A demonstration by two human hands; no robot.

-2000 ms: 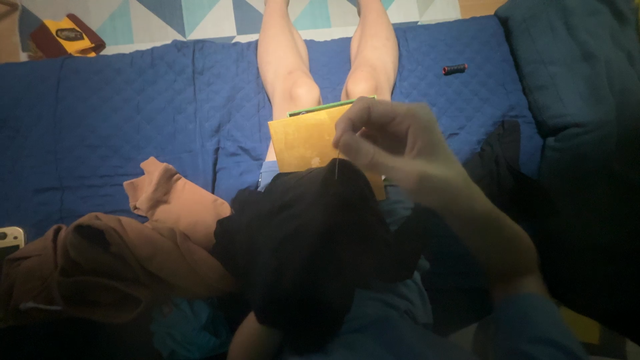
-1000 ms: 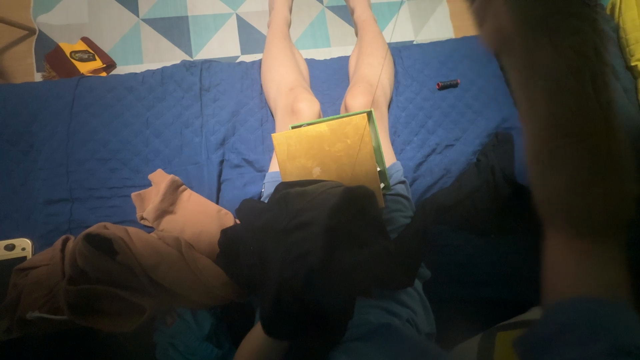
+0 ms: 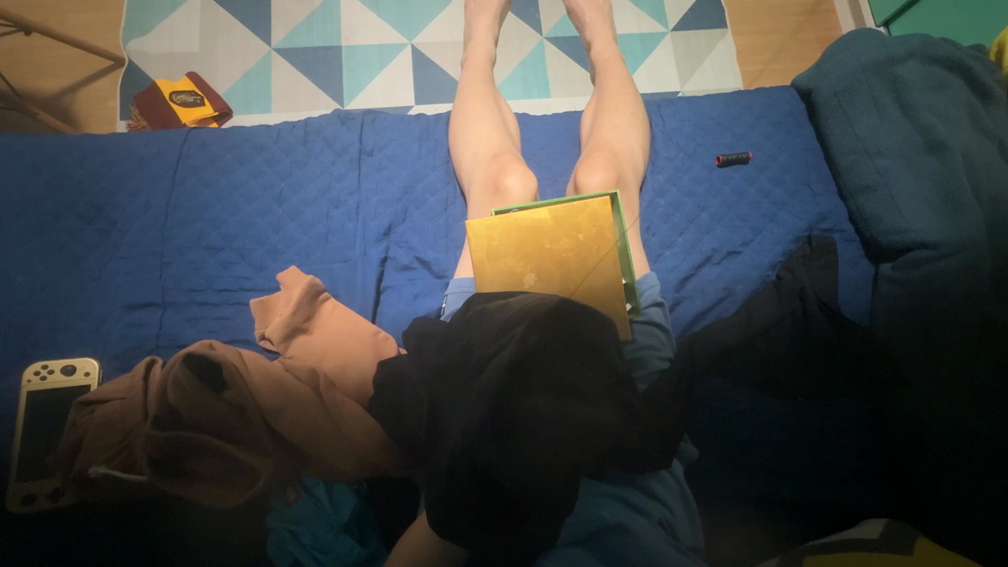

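Observation:
A black cloth garment [image 3: 520,394] lies bunched over my lap. Under its upper edge shows a gold-coloured flat lid or board [image 3: 551,252], resting on a green box [image 3: 628,260] across my thighs. A thin thread runs slantwise over the gold surface toward the upper right. Part of my left forearm or wrist shows at the bottom edge, and the hand itself is hidden beneath the black cloth. My right hand is out of the frame. A dark spool of thread [image 3: 733,160] with red ends lies on the blue quilted cover to the right.
The blue quilted cover [image 3: 260,205] spreads under my legs. At the left are a brown-pink hooded garment [image 3: 315,394] and a handheld game console [image 3: 53,433]. A dark blue blanket [image 3: 929,157] is heaped at the right. A maroon and yellow scarf [image 3: 187,98] lies beyond the cover's far edge.
My right hand, earlier pinched above the gold surface, rose to the upper right and has left the view. The black cloth and box stay in about the same place.

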